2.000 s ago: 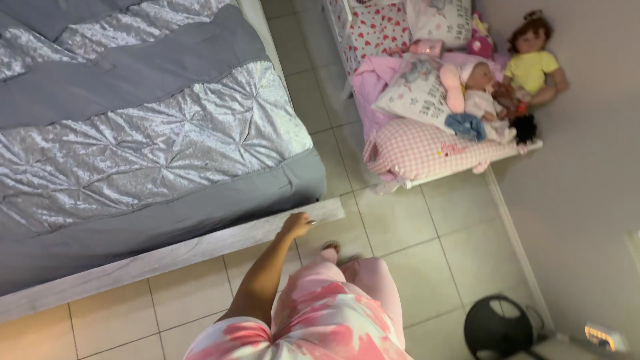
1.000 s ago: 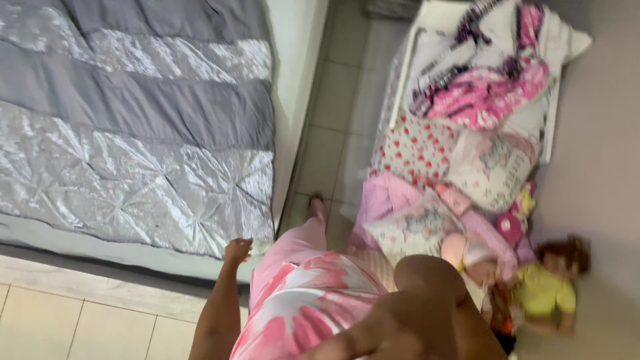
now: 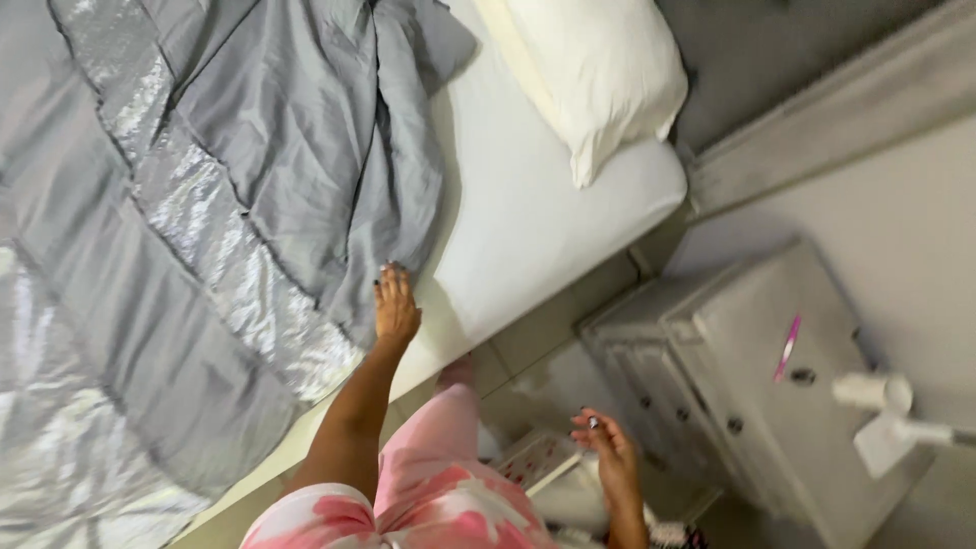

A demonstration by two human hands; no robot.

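My left hand [image 3: 396, 305] is at the folded-back edge of a grey duvet [image 3: 305, 137] with shiny silver bands, its fingertips on or just above the cloth. Whether the fingers hold any cloth cannot be told. Beside it lies the bare white fitted sheet [image 3: 518, 236] on the mattress. A cream pillow [image 3: 602, 69] rests at the head end of the bed. My right hand [image 3: 606, 446] is in the air to the right of my legs, fingers loosely bent and apart, with nothing seen in it.
A grey bedside cabinet [image 3: 762, 366] stands at the right, bearing a pink pen-like item [image 3: 788, 347], a white cup-like container [image 3: 873, 393] and a white lamp-like object. The grey headboard [image 3: 770, 61] is at upper right. Tiled floor [image 3: 534, 335] runs between bed and cabinet.
The view has swung to the bed's head end. My left hand, earlier at the bed's edge, is now at the duvet's folded edge. My right hand, blurred near the camera before, now shows lower right.
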